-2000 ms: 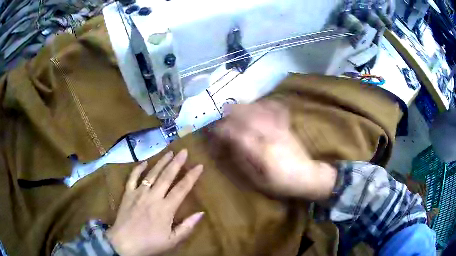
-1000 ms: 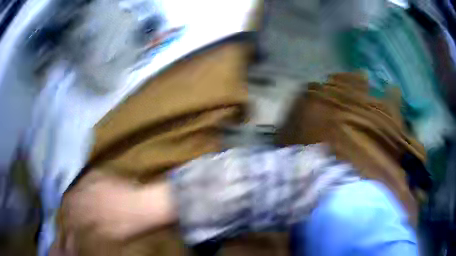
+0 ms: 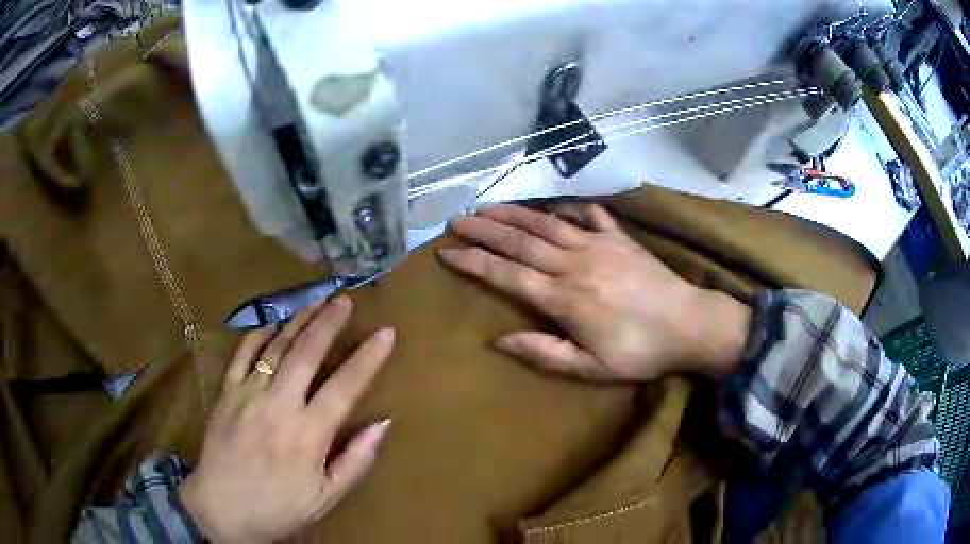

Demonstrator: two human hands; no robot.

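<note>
The mustard-brown garment [image 3: 425, 425] covers most of the table around the sewing machine [image 3: 457, 64]. Pale double topstitching [image 3: 149, 239] runs down its left part. My left hand [image 3: 287, 425], with a ring, lies flat on the cloth with fingers apart, its fingertips just in front of the needle area. My right hand [image 3: 585, 292] lies flat on the cloth right of the needle, fingers pointing left. The cloth edge lies by the presser foot [image 3: 362, 278], which is partly hidden by the machine head. A stitched strip [image 3: 596, 519] shows at the bottom.
Blue-and-orange thread snips [image 3: 819, 183] lie on the table at right. White threads [image 3: 638, 119] run along the machine arm to the tension knobs [image 3: 835, 74]. A green basket [image 3: 947, 425] stands at far right. Grey cut pieces [image 3: 43, 43] are heaped at upper left.
The view swung right a second ago and is back on the machine. Compared with the oldest frame, the cloth covers more of the metal plate, and my right hand is spread and still.
</note>
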